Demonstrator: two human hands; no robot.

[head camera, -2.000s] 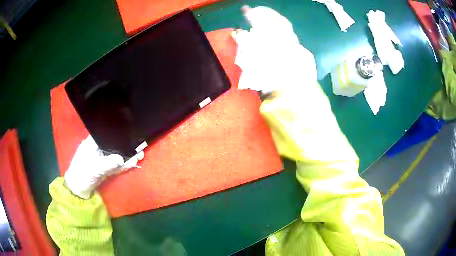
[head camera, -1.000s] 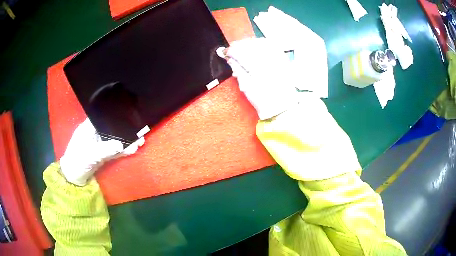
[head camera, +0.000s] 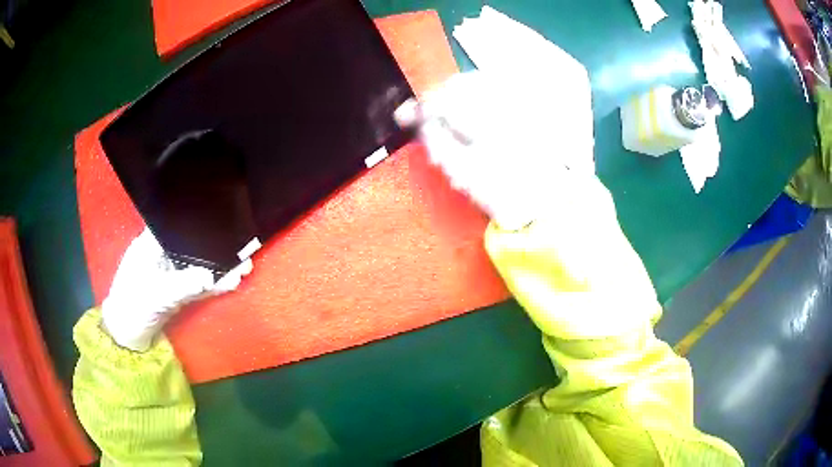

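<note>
A black glossy LCD panel lies tilted over an orange-red foam pad, with two small white tabs on its near long edge. My left hand, in a white glove, grips the panel's near left corner. Thin white lines show at that corner. My right hand, gloved and slightly blurred, is at the panel's right end with its fingertips on or just over the surface. A small white bit shows at those fingertips; wipe and glove cannot be told apart there. White wipes lie flat behind the right hand.
A squat bottle with a silver top stands at right, with crumpled wipes around it on the green bench. More orange-red pads are at the back and far left. Another person's sleeve shows at the right edge.
Over two seconds my right hand has come from beyond the pad to the panel's right end, uncovering the flat wipes. My left hand keeps its hold. The view has shifted slightly.
</note>
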